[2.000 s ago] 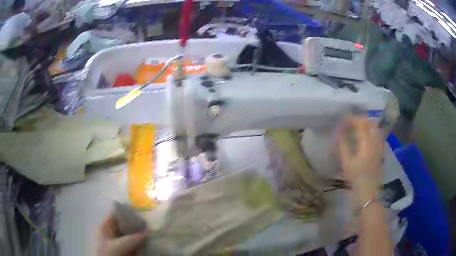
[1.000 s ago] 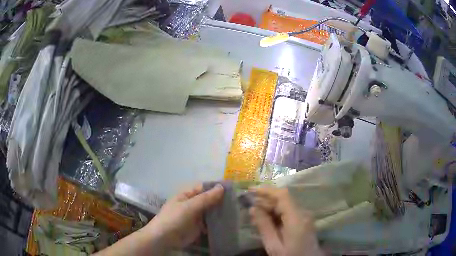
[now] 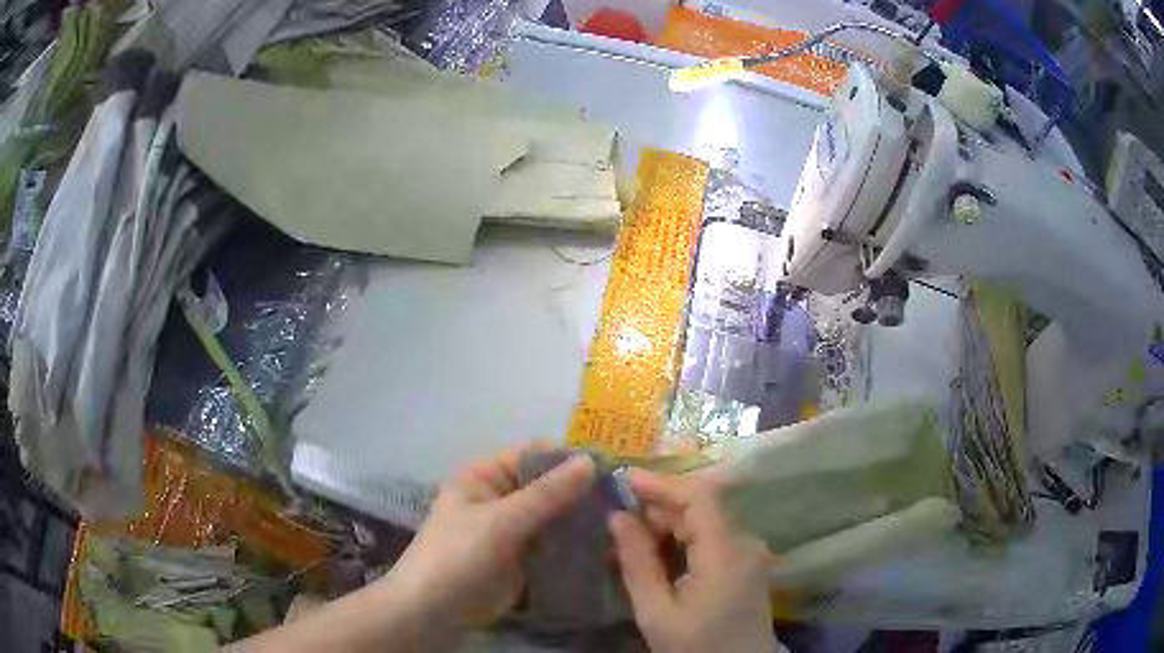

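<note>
My left hand (image 3: 479, 542) pinches the end of a grey-mauve cloth strip (image 3: 562, 561) at the table's front edge. My right hand (image 3: 696, 555) is beside it, fingertips close to the same strip's end and closed on a small dark, shiny item (image 3: 623, 487) that is too blurred to name. A pale grey-green sleeve panel (image 3: 836, 478) lies behind and right of my right hand, its far end olive. The white sewing machine head (image 3: 849, 191) stands beyond it, its needle area above the shiny needle plate.
A pale olive piece (image 3: 358, 166) lies left of the yellow-orange tape (image 3: 638, 293). A bundle of grey-white folds (image 3: 96, 306) is heaped far left beside crinkled plastic (image 3: 281, 344). A band bundle (image 3: 989, 408) lies under the machine arm. A lamp (image 3: 708, 74) hangs behind.
Since two seconds ago the view has swung left and down, and my right hand has come from the machine's right end to my left hand. Over the last second both hands have barely moved.
</note>
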